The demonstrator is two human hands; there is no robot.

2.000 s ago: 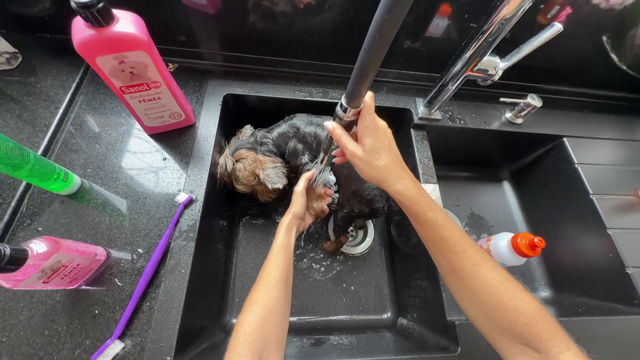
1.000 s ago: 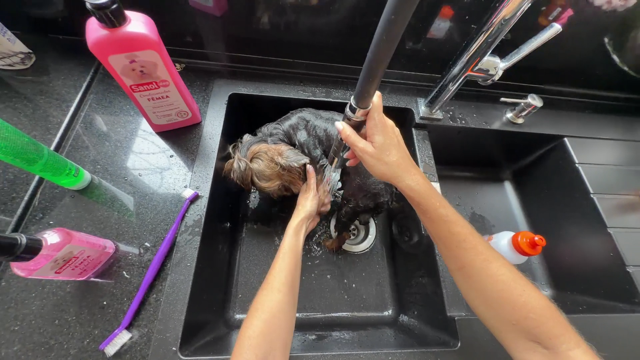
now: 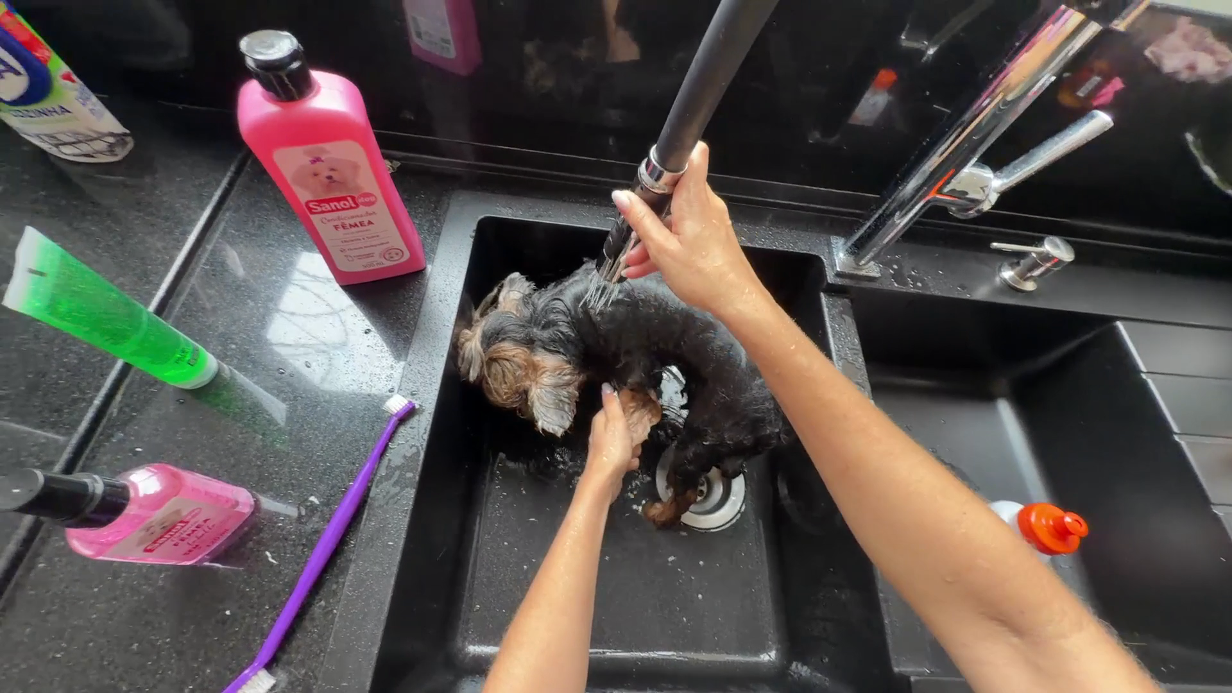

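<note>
A small wet dog with black and tan fur stands in the black sink basin, its head at the left and bowed down. My right hand grips the faucet's black pull-down spray head above the dog's shoulders, and water streams from it onto the back of the neck. Below, my left hand holds a tan front paw of the dog. One hind paw rests at the metal drain.
Left of the sink stand a pink conditioner bottle, a green tube, a smaller pink bottle and a purple double-ended toothbrush. A chrome faucet rises behind; an orange-capped bottle is in the right basin.
My left hand has moved down from the dog's neck to its front paw. The spray head has shifted left, over the shoulders, in my right hand.
</note>
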